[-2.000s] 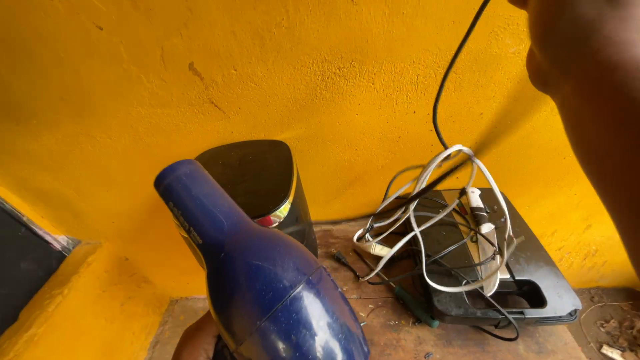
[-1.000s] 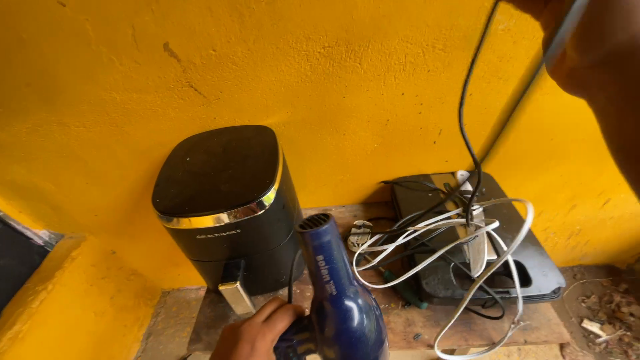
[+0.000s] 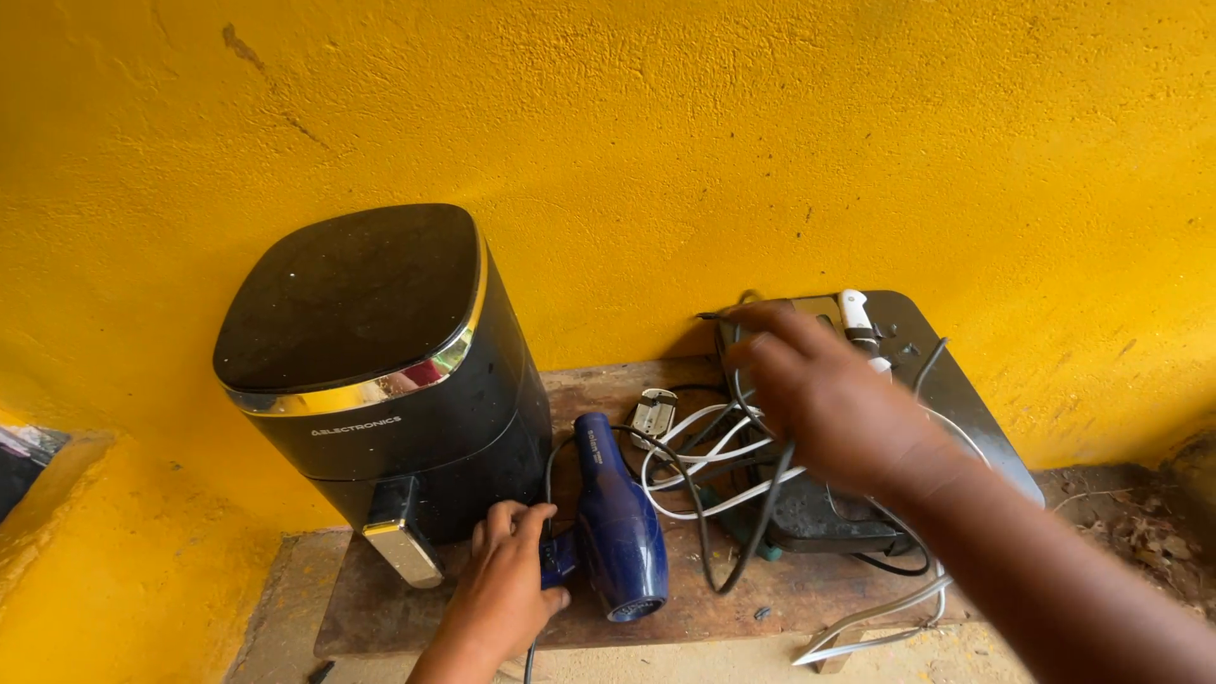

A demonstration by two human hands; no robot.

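Note:
A blue hair dryer (image 3: pixel 619 532) lies on the wooden board between the black air fryer (image 3: pixel 356 313) and the tangle of cables. At its handle is my left hand (image 3: pixel 503 579), fingers curled round the handle's end, which they partly hide. My right hand (image 3: pixel 817 389), slightly blurred, holds a looped black cord (image 3: pixel 703 532) above the tangle. White cable (image 3: pixel 684 513) lies looped below that hand, partly on a black flat appliance (image 3: pixel 950 380). A white-handled tool (image 3: pixel 855 312) rests on this appliance.
The wooden board (image 3: pixel 456 622) carries everything, against a yellow wall (image 3: pixel 617 171). A white plug-like fitting (image 3: pixel 654 416) lies behind the hair dryer. A green object (image 3: pixel 736 522) shows under the cables. Dry leaves (image 3: pixel 1149 551) lie on the ground at right.
The hair dryer, earlier held up in front of the air fryer, now lies on the board. My right hand has come down from the upper right to the cables.

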